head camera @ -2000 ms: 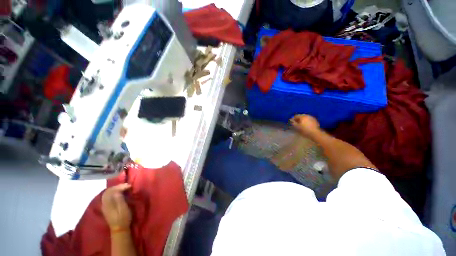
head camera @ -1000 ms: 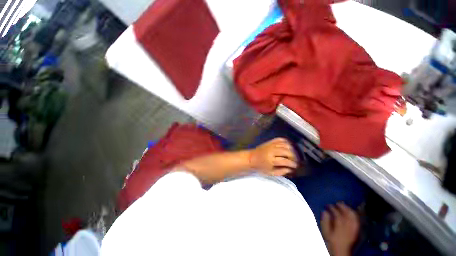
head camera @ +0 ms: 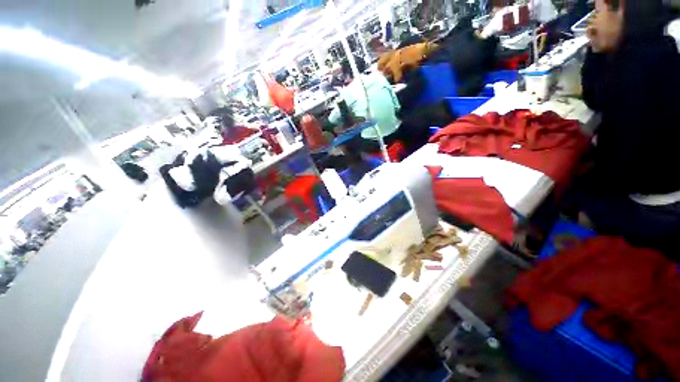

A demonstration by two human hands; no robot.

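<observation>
A dark red garment piece (head camera: 253,354) lies loosely bunched on the white table at the bottom of the head view, its far edge at the needle area of a white sewing machine (head camera: 350,231) with a blue stripe and dark panel. A black flat object, perhaps a phone (head camera: 369,273), lies beside the machine. Brown strips (head camera: 426,252) are scattered to its right. Neither of my hands is in the picture.
A marked ruler strip (head camera: 425,310) runs along the table's front edge. A blue bin (head camera: 567,347) heaped with red garments (head camera: 611,287) stands at right. A person in dark clothing (head camera: 641,119) is at the far right, by another machine and red cloth (head camera: 514,142).
The view has swung up from my lap and the table edge to the machine and factory floor. Both hands, seen low over my lap one second ago, have left the picture.
</observation>
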